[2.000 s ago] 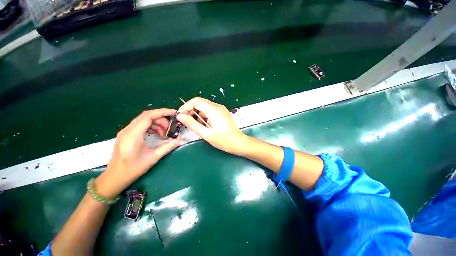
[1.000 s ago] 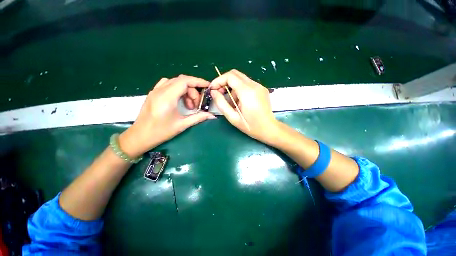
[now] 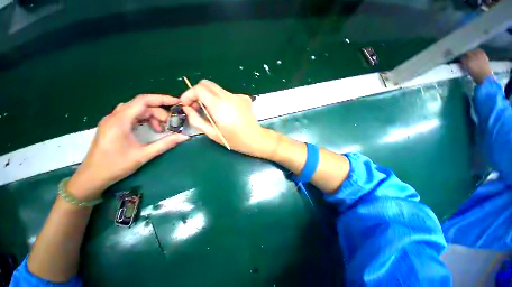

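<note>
A small dark electronic module (image 3: 177,120) with a pale centre and metallic edge is held upright between both hands, over the white rail. My left hand (image 3: 124,137) grips it between thumb and fingertips from the left. My right hand (image 3: 227,117) touches its upper right edge with the fingertips and also holds a thin tan wooden stick (image 3: 210,119), which slants across the fingers with its upper end free. A second module (image 3: 127,209) lies on the green bench near my left wrist.
The white rail (image 3: 314,99) separates the green bench mat from the dark green belt. A module (image 3: 369,55) and white specks lie on the belt. A grey metal bar (image 3: 449,45) slants up at right. Another person's hand (image 3: 478,65) and blue sleeve are at the right.
The held module has turned, so its pale face now shows instead of its dark side. My hands remain together around it. Another person's arm has come into view at right. The camera view has shifted.
</note>
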